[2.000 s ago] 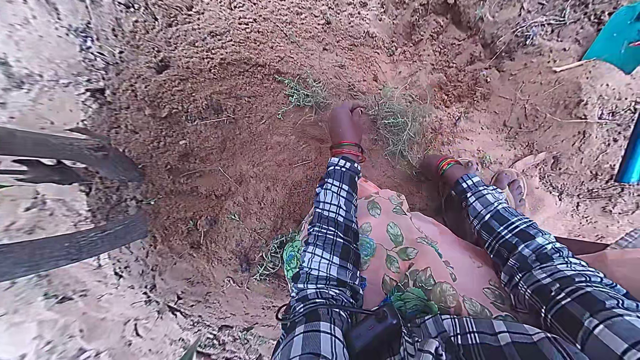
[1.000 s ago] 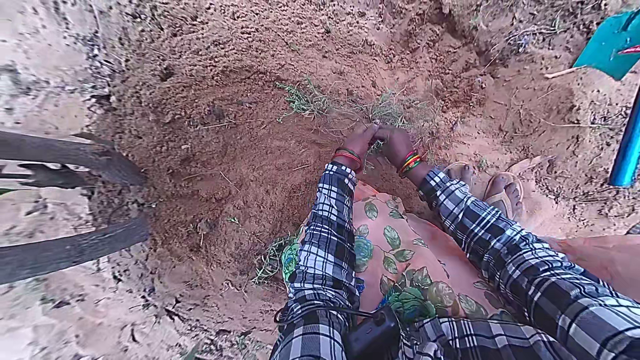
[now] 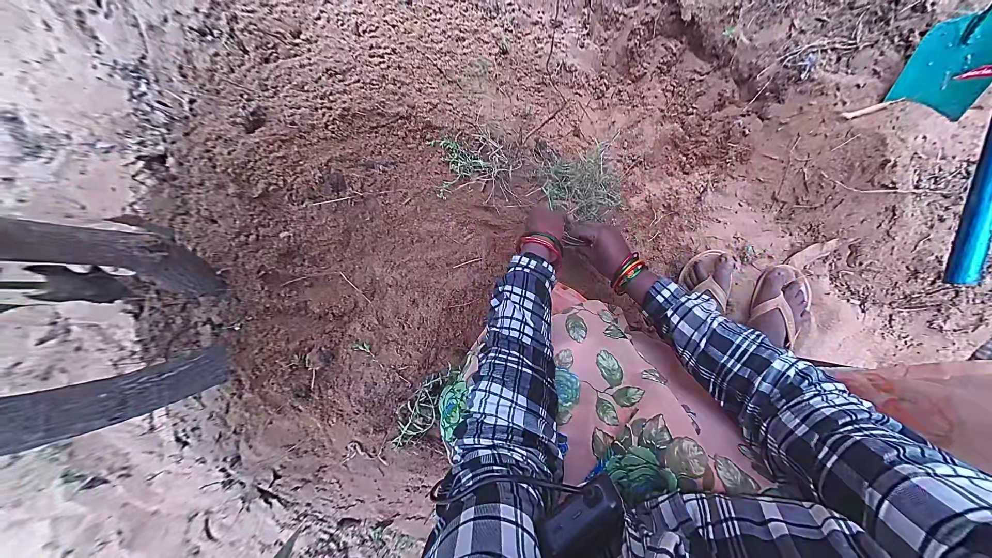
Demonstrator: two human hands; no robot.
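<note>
Uprooted green weeds (image 3: 581, 184) lie on the reddish soil just beyond my two hands, with a second sparse tuft (image 3: 465, 159) to their left. My left hand (image 3: 545, 223) is low at the near edge of the weeds, its fingers bent and partly hidden. Close beside it on the right, my right hand (image 3: 601, 244) has curled fingers at some thin stems; whether it grips them is unclear. Both wrists wear coloured bangles. Another small bunch of weeds (image 3: 418, 411) rests left of the floral cloth over my lap.
Two dark tree trunks (image 3: 101, 387) stand at the left. Sandalled feet (image 3: 779, 306) are right of my right hand. A teal metal blade (image 3: 942, 66) lies at the upper right, with a blue tube (image 3: 969, 225) below it. A short stick (image 3: 872, 109) touches the ground there.
My right hand has moved up and left from beside the feet to meet my left hand. Both hands are now a little nearer my lap than one second ago, and the weeds lie bunched beyond them.
</note>
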